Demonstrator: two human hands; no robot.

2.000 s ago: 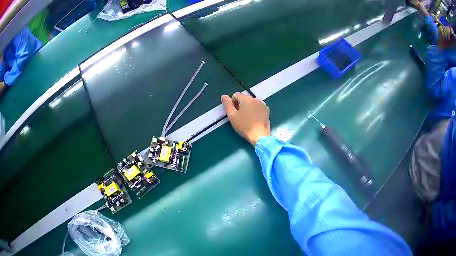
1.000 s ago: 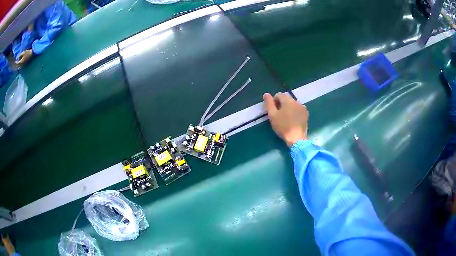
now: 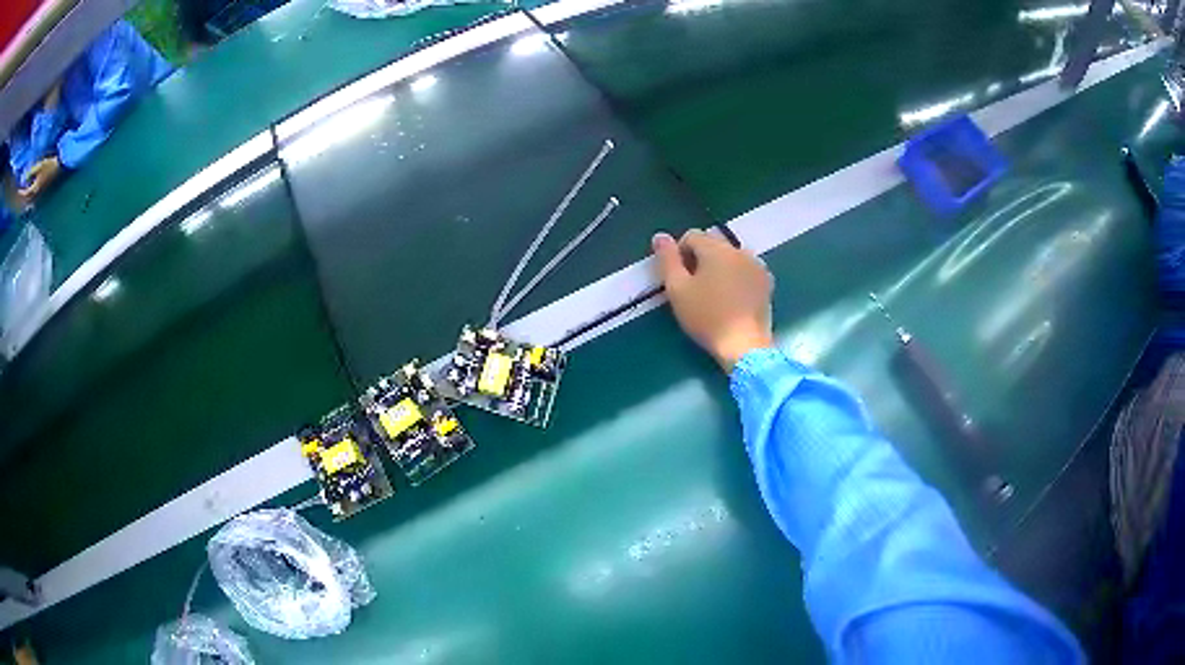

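Observation:
My right hand (image 3: 717,288), in a blue sleeve, rests with curled fingers on the pale rail at the near right corner of the black-edged plate (image 3: 442,195). Its fingertips are at the plate's edge; whether they grip it is hard to tell. My left hand is not in view. Three power supply boards with yellow blocks lie in a row on the rail: a left one (image 3: 341,457), a middle one (image 3: 413,422) and a right one (image 3: 504,376). Two grey-white cables (image 3: 546,240) run from the right board over the plate.
An electric screwdriver (image 3: 949,409) lies on the green bench at right. A blue tray (image 3: 953,164) sits on the rail. Bagged coiled cables (image 3: 289,572) lie at lower left. A person's blue sleeve (image 3: 111,91) shows at upper left, and another person is at the right edge.
The view has shifted right, then slightly back left. My right hand has stayed at the plate's corner. The boards and screwdriver have not visibly moved on the bench and rail.

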